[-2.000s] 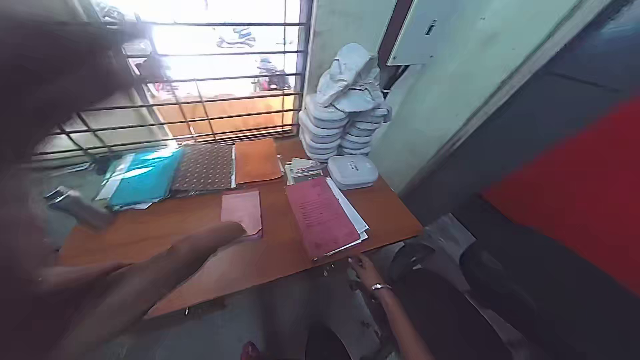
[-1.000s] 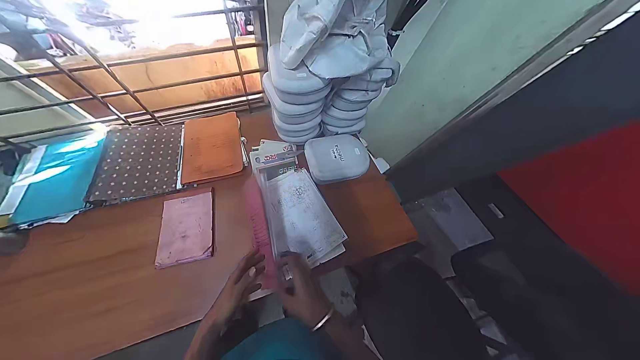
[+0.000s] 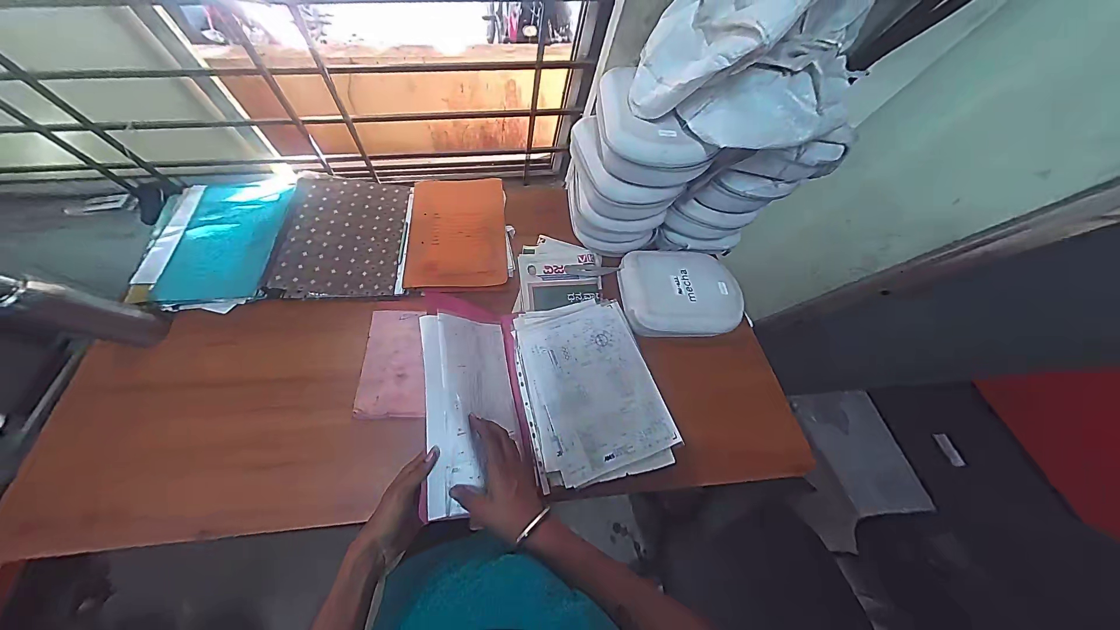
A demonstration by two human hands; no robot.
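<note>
A pink folder (image 3: 522,398) lies open near the table's front edge, with papers on both sides. My left hand (image 3: 404,499) is at the lower left edge of the narrow stack of papers (image 3: 472,367) on its left side, thumb on the edge. Over the lower part of that same stack is my right hand (image 3: 500,481), its fingers bent on the sheets; whether it pinches any cannot be seen. A wider pile of printed sheets (image 3: 595,394) rests on the right side. A light pink booklet (image 3: 388,366) lies partly beneath the folder's left side.
Along the back of the wooden table (image 3: 245,411) lie a teal folder (image 3: 229,241), a dotted brown folder (image 3: 339,236) and an orange folder (image 3: 458,232). Stacked white cases (image 3: 630,175) stand by the barred window, behind a single white case (image 3: 681,293). A metal cylinder (image 3: 87,311) is at left.
The pink folder, shut two seconds ago and partly raised one second ago, now lies open. Both hands have come onto the papers at its left side. The view has moved closer.
</note>
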